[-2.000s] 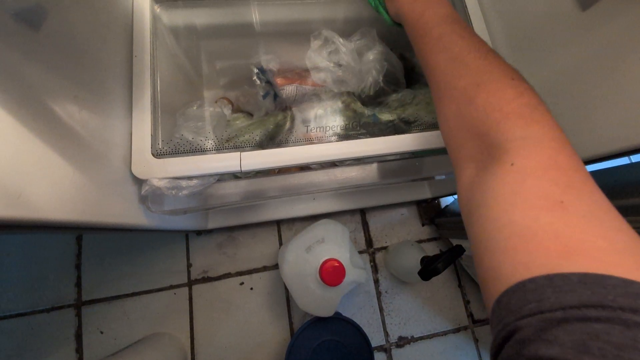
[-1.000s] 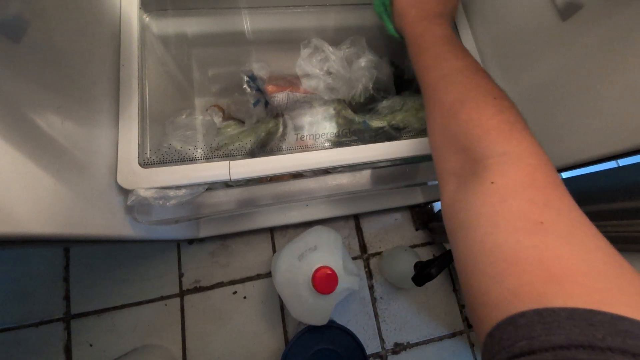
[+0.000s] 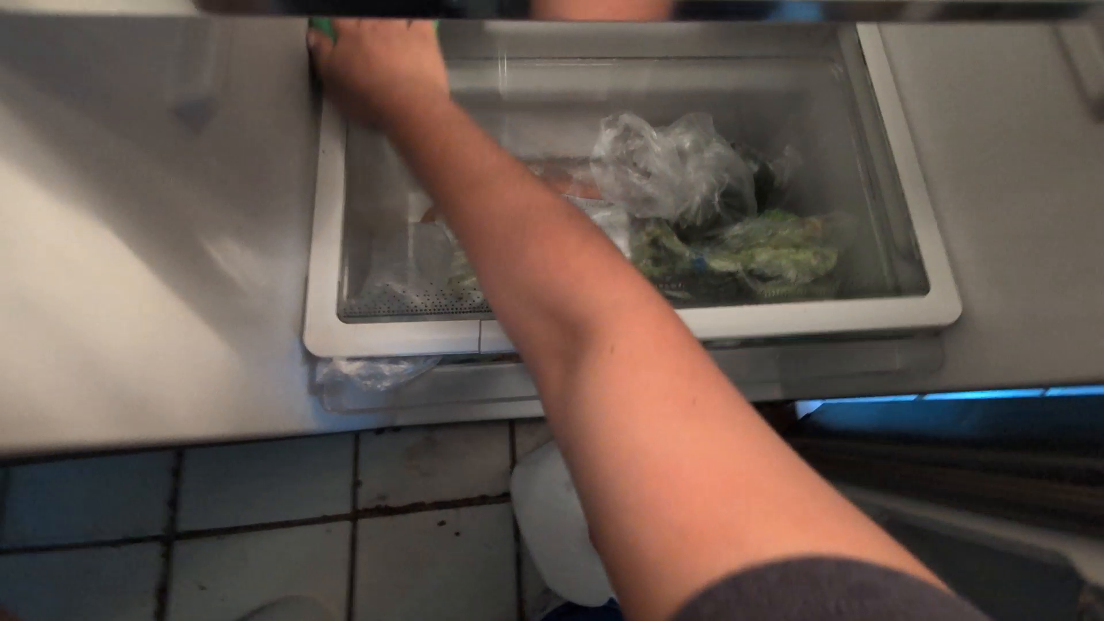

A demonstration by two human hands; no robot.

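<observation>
My right hand (image 3: 379,73) is at the upper left, over the back left corner of the glass refrigerator shelf (image 3: 586,82). Its fingers lie on a green thing (image 3: 323,26), probably a cloth, of which only bits show, so the grip is unclear. My forearm crosses the shelf from the lower right. Through the glass I see a crumpled clear plastic bag (image 3: 673,168) and leafy green vegetables (image 3: 776,250) in plastic. My left hand is out of view.
The shelf's white front rim (image 3: 828,319) spans the middle, with a plastic bag (image 3: 379,371) poking out below it. On the tiled floor (image 3: 431,543) a translucent jug (image 3: 556,517) stands partly behind my arm. A dark shelf edge (image 3: 776,10) crosses the top.
My right hand, earlier at the right side of the glass shelf with the green thing, is now at its left side. The view has shifted. My arm now covers part of the jug.
</observation>
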